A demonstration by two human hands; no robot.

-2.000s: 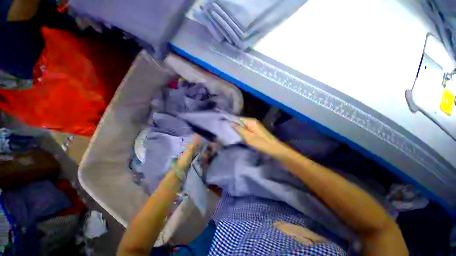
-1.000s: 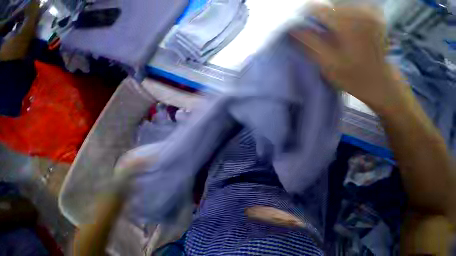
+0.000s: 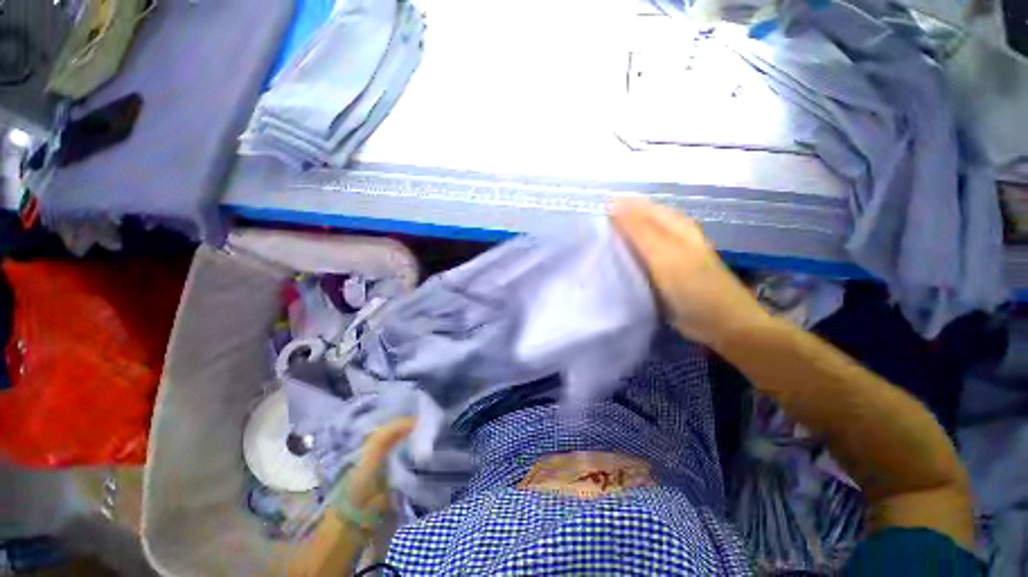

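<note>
A large crumpled grey-blue garment body (image 3: 473,310) spans from the bin to the table's front edge, above the wearer's checked apron. My right hand (image 3: 674,265) grips its upper right end just in front of the table edge. My left hand (image 3: 378,468) holds its lower left part over the bin's right side; cloth partly hides the fingers. The pale fabric bin (image 3: 192,417) stands at the left and holds cloth, a white round spool-like thing (image 3: 274,442) and some red scraps.
A stack of cut pieces (image 3: 338,85) lies on the table's left. Grey-blue cloth (image 3: 902,147) hangs over its right edge, beside the needle plate area (image 3: 710,101). A dark phone-like object (image 3: 102,130) lies on cloth at upper left. Red cloth (image 3: 73,361) is left of the bin.
My right hand has come down from above the table to its front edge with the cloth. My left hand has moved right, beside the lap. The view has turned, so the table edge looks nearly level.
</note>
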